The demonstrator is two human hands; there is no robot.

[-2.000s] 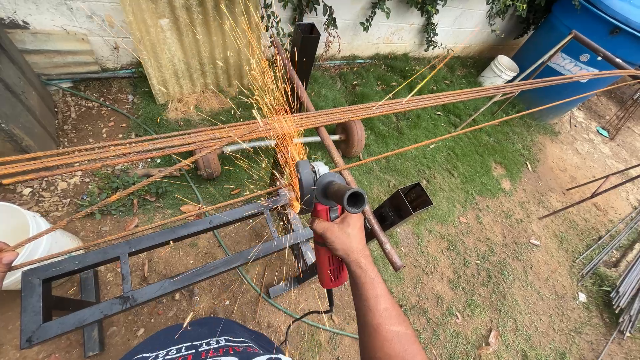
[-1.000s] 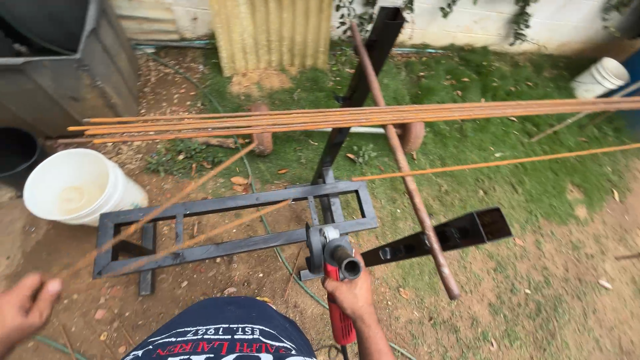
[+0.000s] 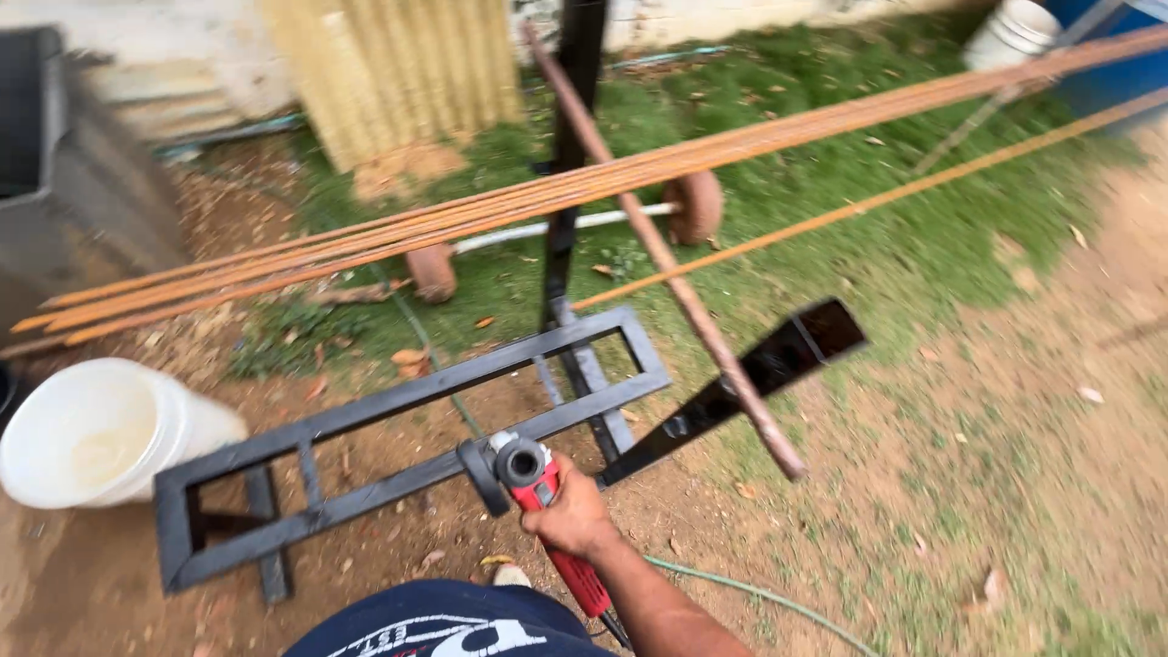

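Note:
My right hand [image 3: 577,513] grips the red body of an angle grinder [image 3: 570,579], whose guard and side handle face up at the near rail of a black steel frame [image 3: 383,488]. No sparks show. My left hand is out of view. Several rusty steel rebars [image 3: 511,199] run together over the frame's far side, lying across a slanted rusty pipe [image 3: 657,246]. A single rebar [image 3: 821,219] lies lower, its near end by the frame's far right part.
A white bucket [image 3: 201,429] stands left of the frame. A black square tube [image 3: 730,392] slants up at right. Beyond the frame is an axle with wheels [image 3: 695,206]. A green hose [image 3: 757,593] crosses the ground; another white bucket [image 3: 1013,35] stands far right.
The sparks seen two seconds ago are gone, and the grinder is off the rebar. My left hand, which held cut rebar pieces one second ago, has left the view with them.

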